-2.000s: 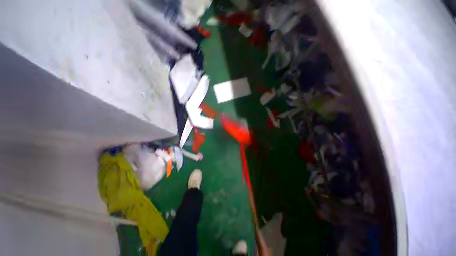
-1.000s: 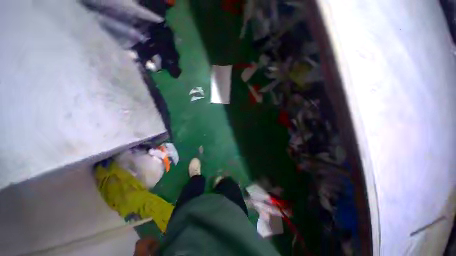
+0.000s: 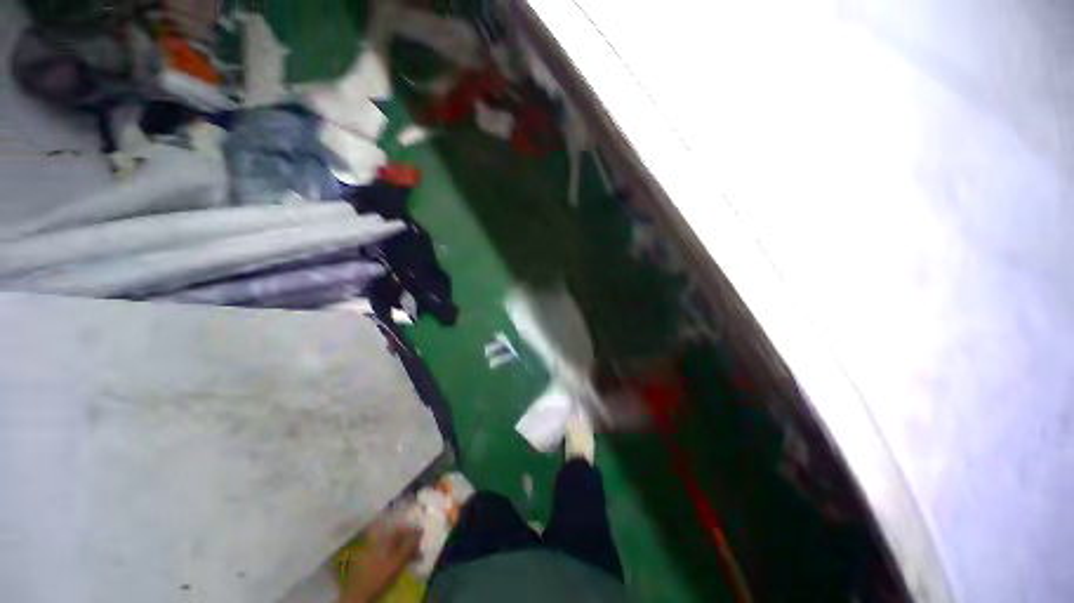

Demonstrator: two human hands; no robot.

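The broom's red head (image 3: 662, 398) is blurred, low over the green floor right of my feet. Its thin red-brown handle runs down to the bottom edge, where its upper end is cut off. White offcuts (image 3: 544, 419) lie by my shoe, left of the broom head; a blurred white piece (image 3: 554, 330) is just beyond them. My left hand (image 3: 383, 558) is at the lower left, blurred, beside the pale table's corner and away from the broom; its fingers are unclear. My right hand is out of the picture.
A pale table (image 3: 212, 436) stands left, with long grey-white rolls (image 3: 200, 242) beyond it. A long white table (image 3: 824, 236) bounds the right side. Dark cloth (image 3: 424, 271) and mixed scraps (image 3: 353, 112) lie ahead. A yellow item (image 3: 406, 585) is beneath my left hand.
The view has shifted forward along the aisle. The broom head has moved from beside my legs to farther ahead, and white pieces lie near my shoe. My left hand shows more fully.
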